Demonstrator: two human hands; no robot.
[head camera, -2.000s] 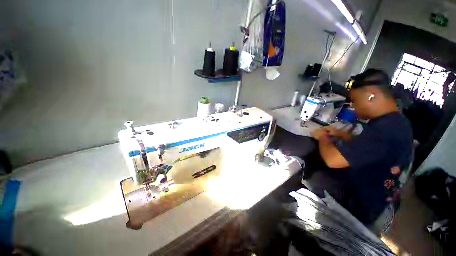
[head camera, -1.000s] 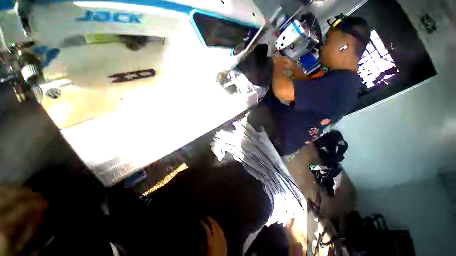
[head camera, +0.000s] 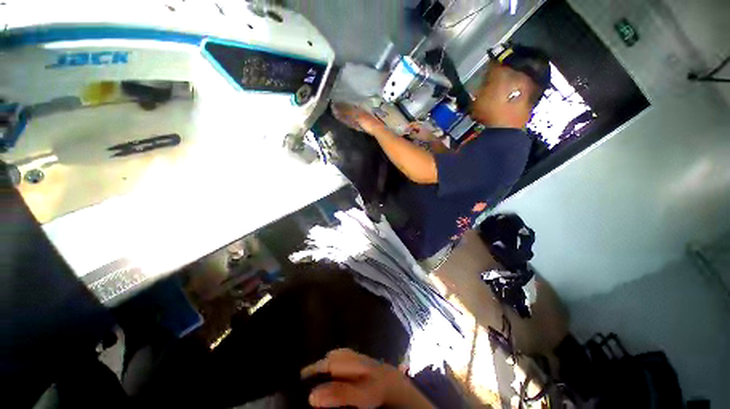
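Note:
My right hand is low at the bottom centre, with the forearm running to the bottom edge. Its fingers are bent against a very dark area; whether they grip anything cannot be told. My left hand is not in view. Dark cloth hangs at the left beside the table. The white Jack machine fills the upper left. Dark thread snips lie on its bed under the arm. The needle area is mostly cut off at the left edge.
A bundle of grey-white striped pieces lies right of the table. Another person sits at a second white machine. Black bundles lie on the floor beyond. A blue thing shows below the table edge.
The view has swung down and to the right since two seconds ago. My right hand now shows more fully at the bottom. The other person's arm has reached further toward their machine.

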